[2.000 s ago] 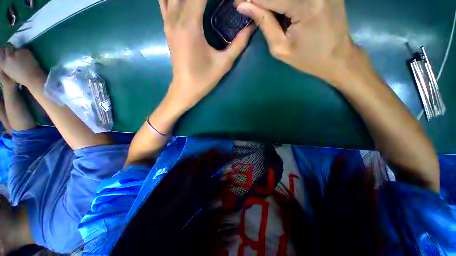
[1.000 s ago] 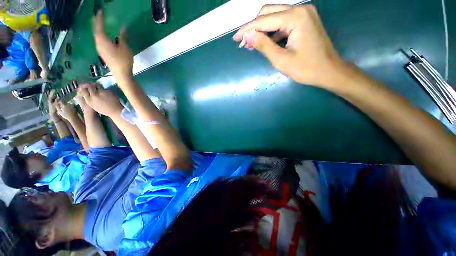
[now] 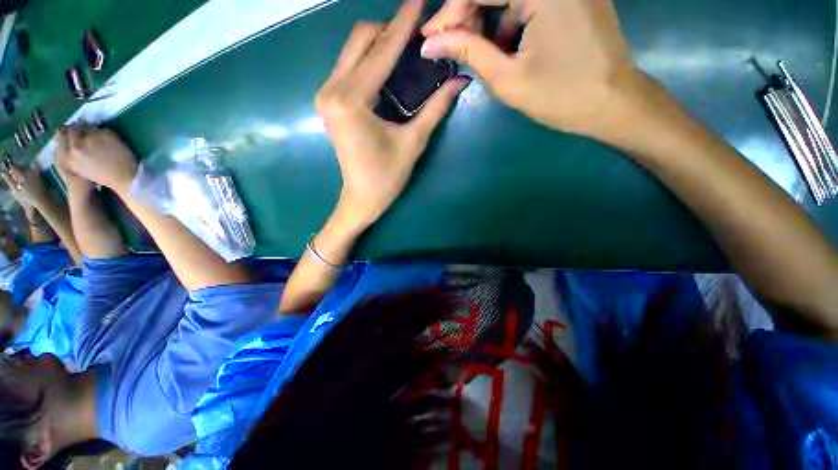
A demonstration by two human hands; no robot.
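A dark rounded-square watch body (image 3: 418, 81) with a thin silver rim lies at the top centre, held between the thumb and fingers of my left hand (image 3: 381, 128) above the green bench. My right hand (image 3: 542, 69) is over the body's upper right part. Its thumb and index finger are pinched together, with a small pale tip between them. What the right hand holds is mostly hidden by its fingers.
A clear plastic bag with silvery sticks (image 3: 207, 197) lies at left, by a neighbour's arm (image 3: 170, 243). Pale strips (image 3: 804, 133) lie at far right. A white rail (image 3: 198, 50) and green conveyor with dark watch bodies (image 3: 94, 50) are at upper left.
My left hand has come back from the conveyor and now holds a watch body under my right hand. The view has swung back from the left.
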